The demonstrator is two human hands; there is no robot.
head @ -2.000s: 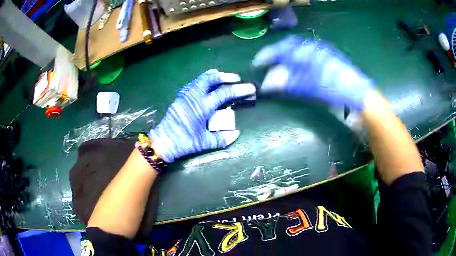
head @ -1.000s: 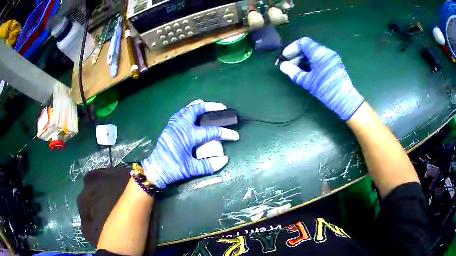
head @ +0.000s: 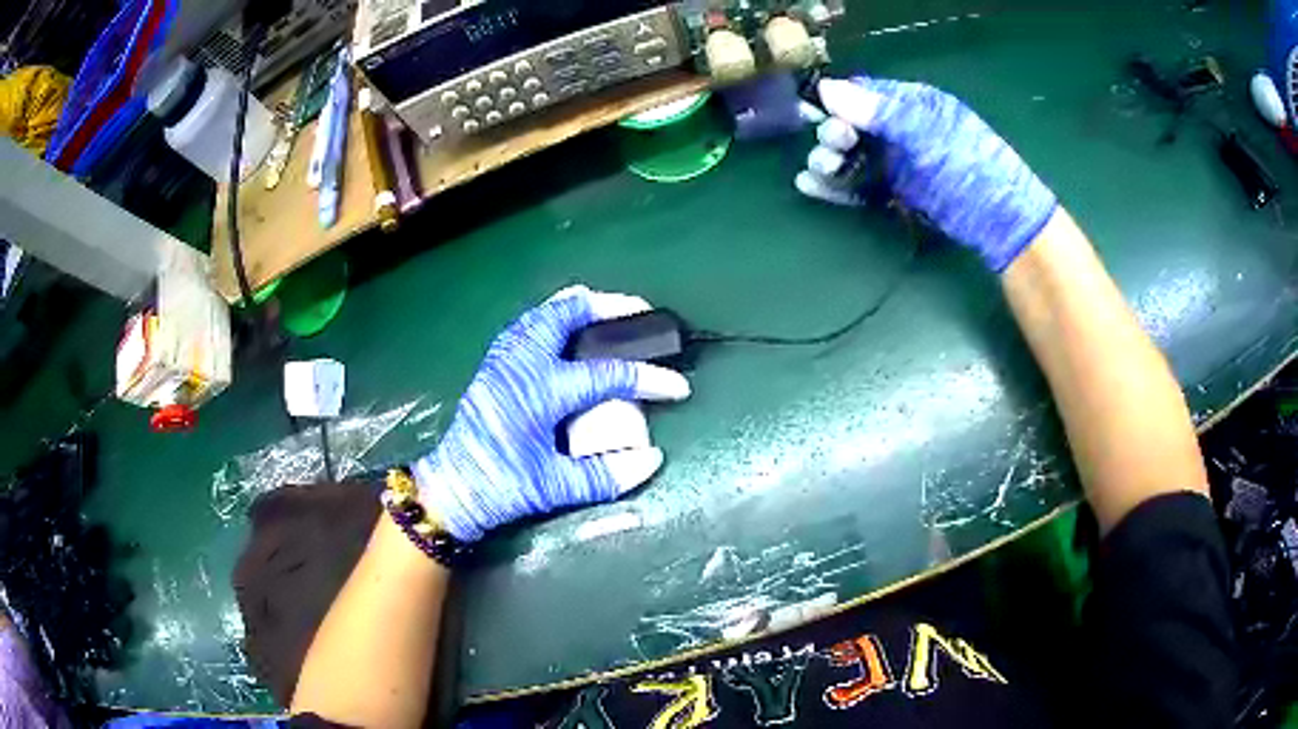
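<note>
A black power adapter point(head: 631, 338) lies on the green bench between the fingers of my left hand point(head: 521, 413), which wears a blue-white knit glove. A white block point(head: 609, 427) sits under the same hand's lower fingers. A thin black cord point(head: 783, 339) runs right from the adapter, then up toward my right hand point(head: 940, 164). My gloved right hand holds the cord's end at its fingertips, against the right side of a dark-blue block point(head: 764, 108). The plug tip is mostly hidden, so I cannot tell whether it is inserted.
The test instrument point(head: 527, 64) stands on a wooden shelf point(head: 285, 235) with pens and tools at its left. A white plug point(head: 315, 387), a dark cloth point(head: 306, 570) and a red-capped carton point(head: 178, 349) are at left. Black corded pieces point(head: 1246, 164) lie far right.
My right hand came back from a blurred sweep and moved up to the dark-blue block with the cord end. The left hand and adapter sit lower than two seconds ago.
</note>
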